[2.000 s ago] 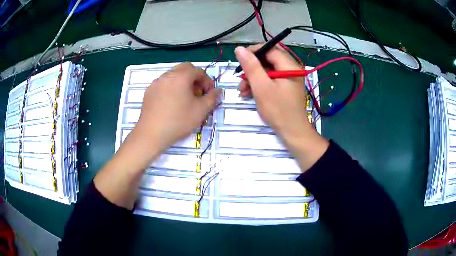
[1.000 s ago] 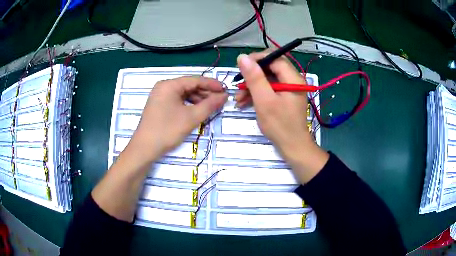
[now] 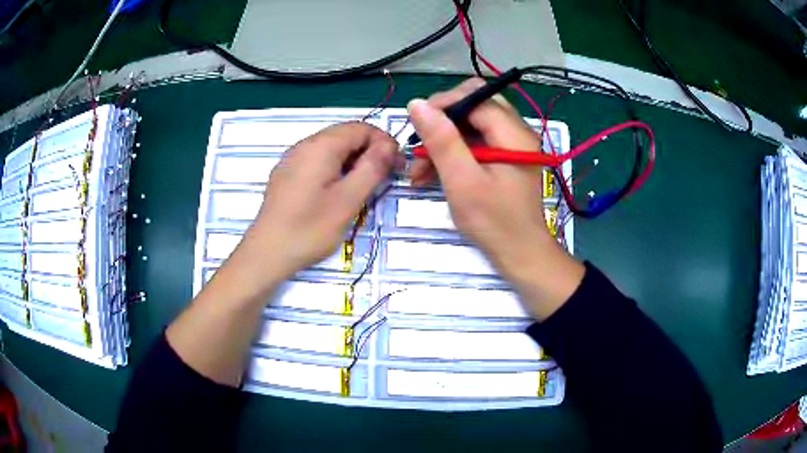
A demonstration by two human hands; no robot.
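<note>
My right hand (image 3: 482, 168) holds the red test probe (image 3: 513, 157) and the black test probe (image 3: 482, 95) together, tips pointing left. My left hand (image 3: 323, 190) pinches a small white lead connector (image 3: 406, 152) at its fingertips, close to the probe tips. Whether the tips touch it is too small to tell. Both hands are over the upper middle of the white blister tray (image 3: 376, 389). White pouch cells (image 3: 456, 311) lie in its slots in two columns, with yellow tape (image 3: 347, 382) and thin lead wires (image 3: 370, 310) at their ends.
Tray stacks stand at left (image 3: 57, 239) and right (image 3: 783, 265), the left one with connectors hanging from its edge. Probe cables (image 3: 653, 164) loop right of my right hand, with a blue piece (image 3: 602, 203). A thick black cable (image 3: 327, 76) lies behind the tray. Green mat (image 3: 659, 257) surrounds it.
The left fingertips have come closer to the probe tips. The probes stay in my right hand and have shifted slightly left since a second ago.
</note>
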